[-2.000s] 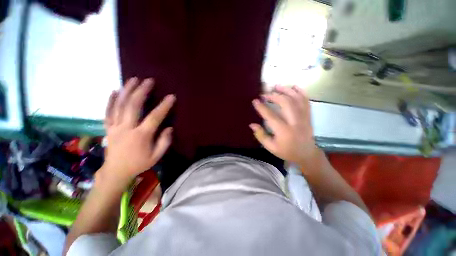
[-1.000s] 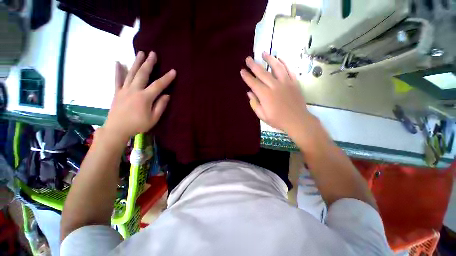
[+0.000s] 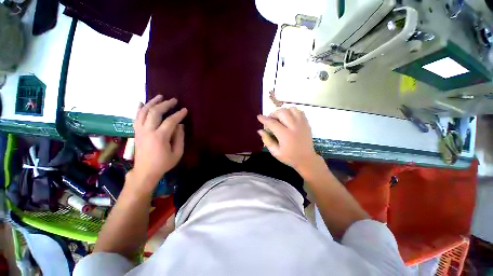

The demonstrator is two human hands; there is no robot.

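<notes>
A large dark maroon garment panel (image 3: 208, 70) lies flat on the white table in front of me and reaches its front edge. My left hand (image 3: 158, 135) rests at the panel's left edge, fingers apart, holding nothing. My right hand (image 3: 286, 135) is at the panel's lower right edge, fingers partly bent and apart, with no cloth visibly gripped. Another maroon piece (image 3: 111, 19) lies at the upper left of the table.
The sewing machine (image 3: 362, 32) with a lit green panel (image 3: 446, 67) stands on the right. Snips (image 3: 415, 118) lie near the right table edge. A lime green basket (image 3: 59, 223) with thread cones is at lower left, an orange basket (image 3: 438, 250) at lower right. A dark flat object (image 3: 45, 16) is upper left.
Both hands have moved down along the panel toward the table's front edge. The panel's near end lies closer to the table edge, and the view has shifted.
</notes>
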